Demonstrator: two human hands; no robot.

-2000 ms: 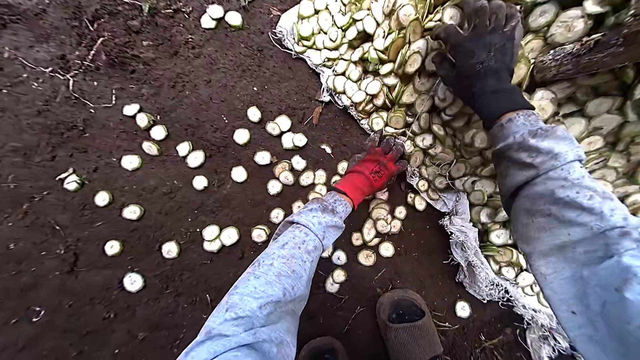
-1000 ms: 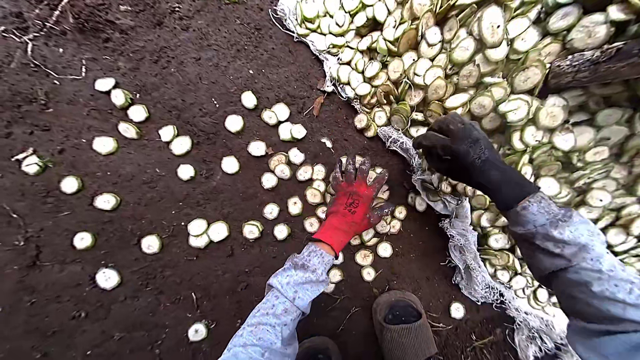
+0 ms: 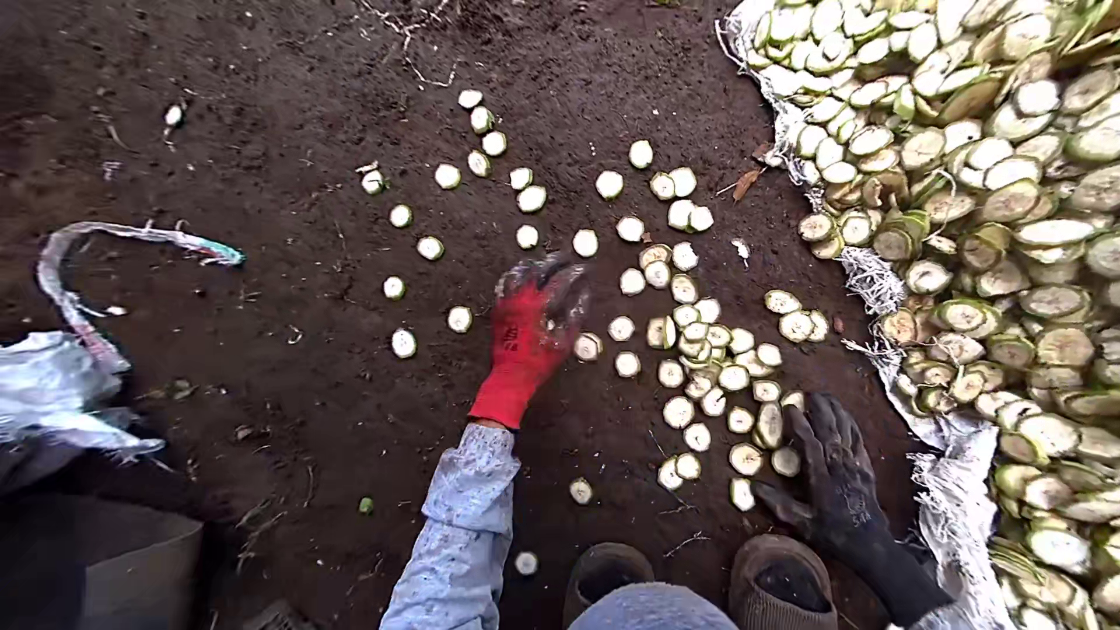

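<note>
My left hand (image 3: 535,328), in a red knit glove with dark, soiled fingers, is over the soil among scattered round slices of green-skinned produce (image 3: 532,199). Its fingers point away from me and hide what lies under them; whether it grips a slice I cannot tell. My right hand (image 3: 827,472), in a black glove, rests on the soil with fingers apart, its fingertips at the edge of a loose cluster of slices (image 3: 733,377). A large heap of slices (image 3: 1054,302) covers a white woven plastic sheet (image 3: 958,490) with a frayed edge, at the right.
Two brown clogs (image 3: 781,582) stand at the bottom centre. A crumpled white woven sack (image 3: 57,385) and a torn strip (image 3: 131,229) lie at the left, above a dark grey object (image 3: 131,560). Thin roots (image 3: 407,31) lie on the soil at the top.
My right hand has come off the heap and down to the soil beside the sheet. My left hand has moved left, away from the clustered slices. The view has shifted left.
</note>
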